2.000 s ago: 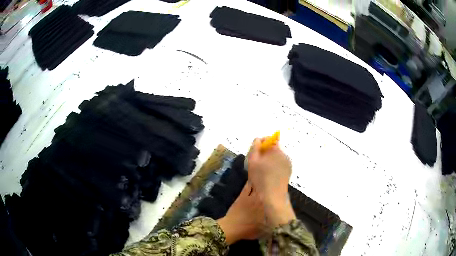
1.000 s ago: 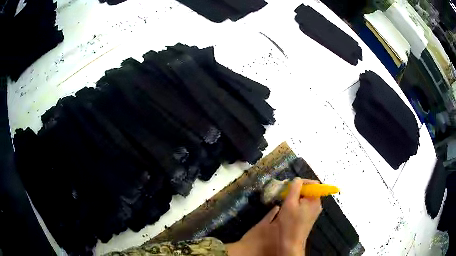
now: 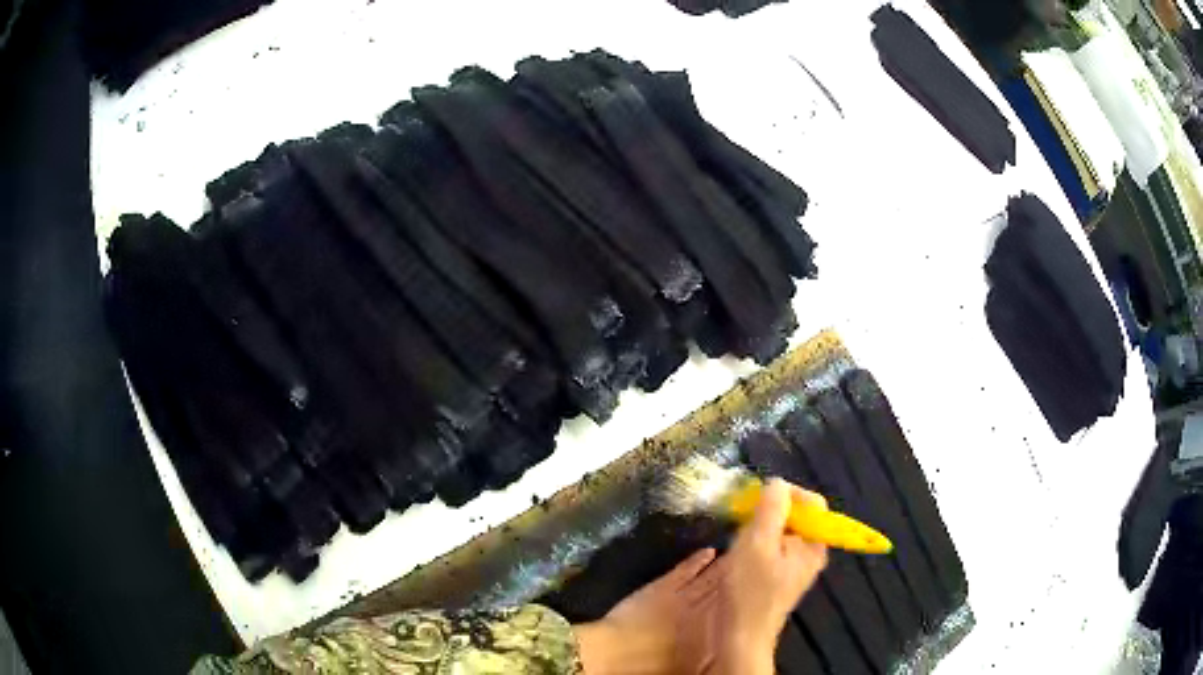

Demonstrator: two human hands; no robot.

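Note:
My right hand (image 3: 768,570) holds the yellow-handled glue brush (image 3: 825,524). Its pale, dark-tipped bristles are over the far-left edge of the row, by the glue-smeared strip of the tan-brown board (image 3: 792,373). Black pieces (image 3: 881,462) lie overlapped in a row on the board. My left hand (image 3: 653,620) is low over the row, beside and partly behind my right hand; its fingers are mostly hidden, so its grip cannot be told. The near part of the row is hidden by my hands and camouflage-patterned sleeve.
A large spread of black glued pieces (image 3: 449,277) with whitish patches lies left of the board on the white table (image 3: 910,284). Black stacks (image 3: 1055,317) lie farther right. A dark band (image 3: 53,330) runs along the left. Shelves or equipment stand at the upper right.
The view has turned and shifted, so the board and glued spread sit differently. The brush, upright between both hands at first, now lies lower with its bristles towards the board's left edge.

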